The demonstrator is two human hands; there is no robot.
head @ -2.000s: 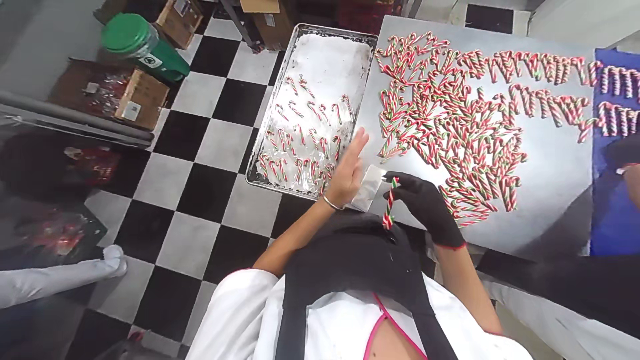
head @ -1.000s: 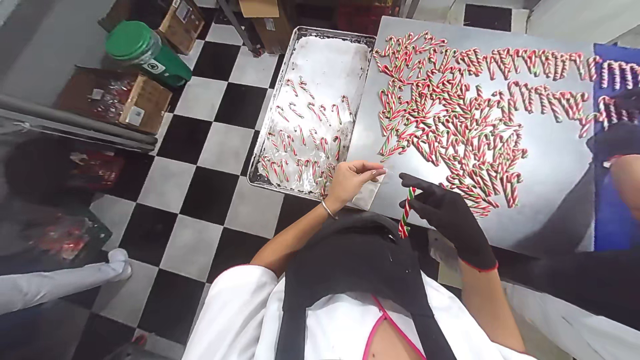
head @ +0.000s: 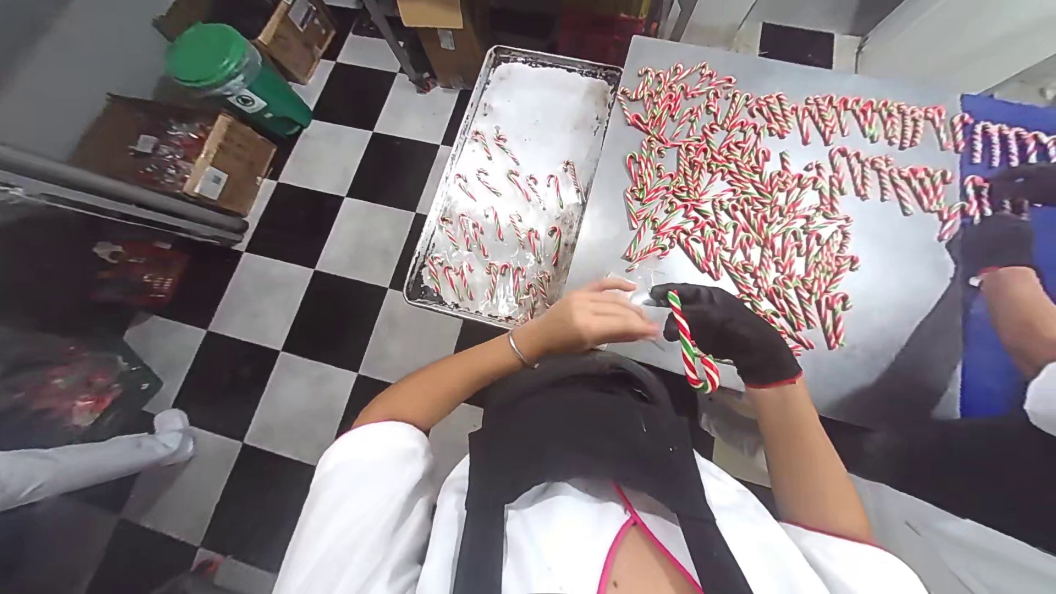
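My right hand [head: 730,330], in a black glove, grips a red, white and green candy cane [head: 688,346] that hangs hook down. Its fingertips are also at a small clear plastic wrapper [head: 639,297]. The bare left hand [head: 590,318], with a bracelet at the wrist, has its fingertips at the wrapper's other side; whether they pinch it is hard to tell. Beyond both hands, many candy canes [head: 742,190] lie heaped on a metal table [head: 891,297]. Left of the table, a metal tray [head: 549,87] holds several candy canes in clear wrapping [head: 495,223].
At the right, a co-worker's black-gloved hands [head: 1002,239] are at candy canes by a blue mat [head: 990,330]. A green lidded bin [head: 239,78] and open cardboard boxes [head: 235,161] stand on the checkered floor at the left. Another person's leg [head: 91,466] shows at lower left.
My hands have come closer together at the wrapper than one second ago. The candy cane stays in my right hand. The co-worker's hands have shifted at the blue mat.
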